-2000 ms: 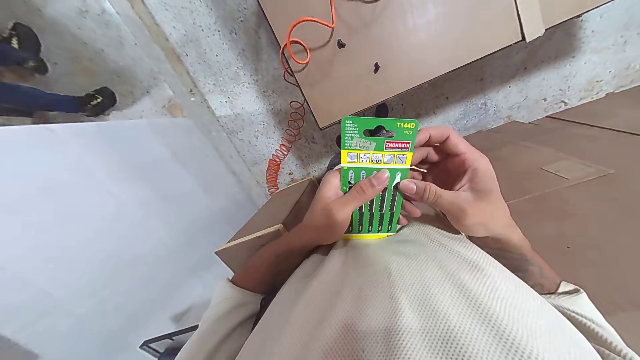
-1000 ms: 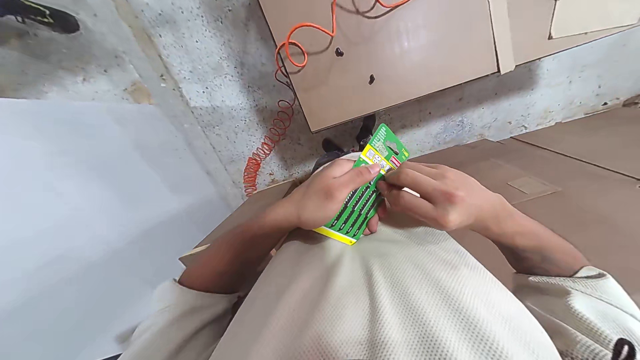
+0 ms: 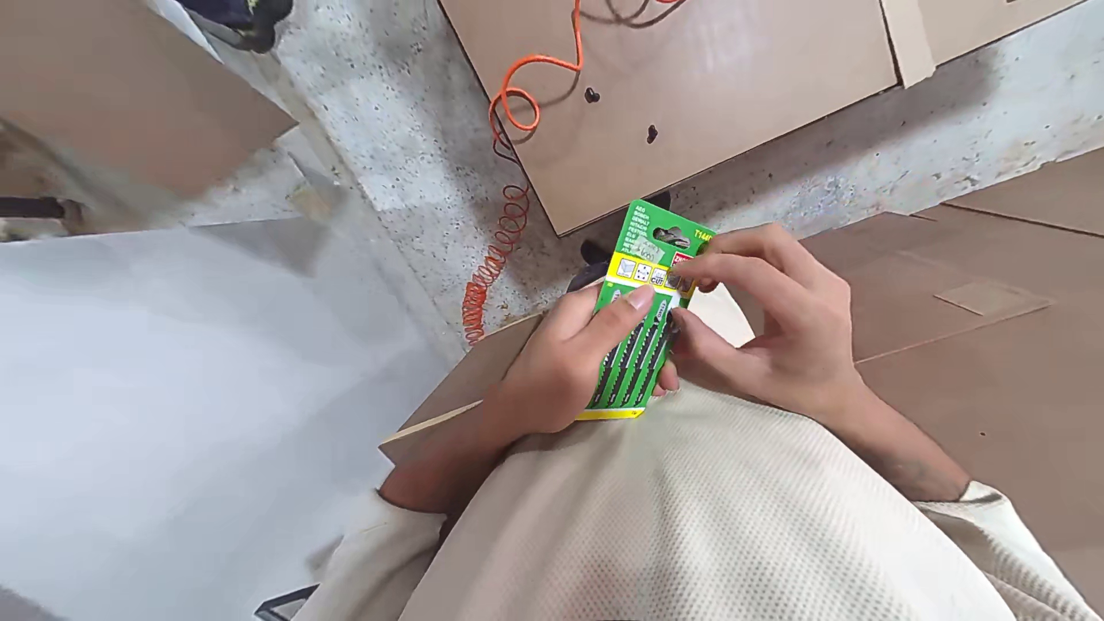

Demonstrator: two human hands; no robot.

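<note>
A green and yellow card pack of jigsaw blades [image 3: 632, 345] is held in front of my shirt, tilted with its top to the right. Several dark blades lie side by side on its face. My left hand [image 3: 569, 354] grips the pack from the left, thumb on the front and fingertips showing past the right edge. At the pack's upper right edge is my right hand [image 3: 768, 319], its fingers bent around the edge and its thumb beside the rightmost blade. Whether it pinches the card or a blade is hidden.
A brown board [image 3: 733, 78] ahead carries an orange coiled hose [image 3: 517, 108] and two small dark pieces. Brown panels [image 3: 992, 362] lie at right, a large white sheet [image 3: 190, 362] at left. A person's shoe [image 3: 250, 26] shows at top left.
Between the two earlier frames the pack tilted from upright to the right; it now leans less than one second ago. A brown sheet has come into view at upper left.
</note>
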